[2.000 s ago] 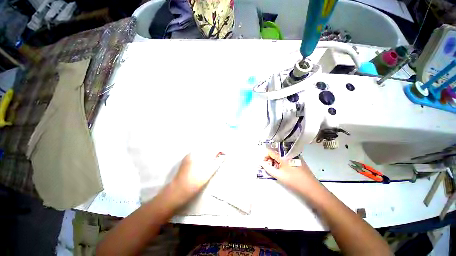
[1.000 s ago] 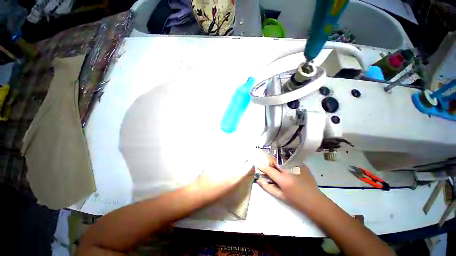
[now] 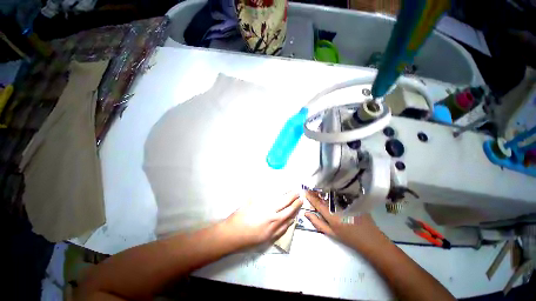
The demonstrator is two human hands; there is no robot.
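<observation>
A khaki cloth panel (image 3: 176,159), washed pale by glare, lies on the white table left of the sewing machine (image 3: 446,159). Its near corner shows folded below my left hand. My left hand (image 3: 264,220) lies flat on the cloth just left of the needle area, fingers pointing right. My right hand (image 3: 335,220) is beside it under the machine head, fingertips at the cloth's edge by the presser foot. The fingertips of both hands nearly meet. Glare and the head hide the needle and the exact finger contact.
A spare khaki panel (image 3: 64,159) lies on the plaid side table at left. A light-blue flat piece (image 3: 286,141) hangs left of the head. Red-orange snips (image 3: 429,232) lie under the arm. A teal-yellow screwdriver (image 3: 405,47) stands on the head. A trough (image 3: 364,35) is behind.
The panel has turned and spread farther back and left across the table. My left hand has moved right, up to the needle area. My right hand stays by the presser foot. The camera view has shifted slightly.
</observation>
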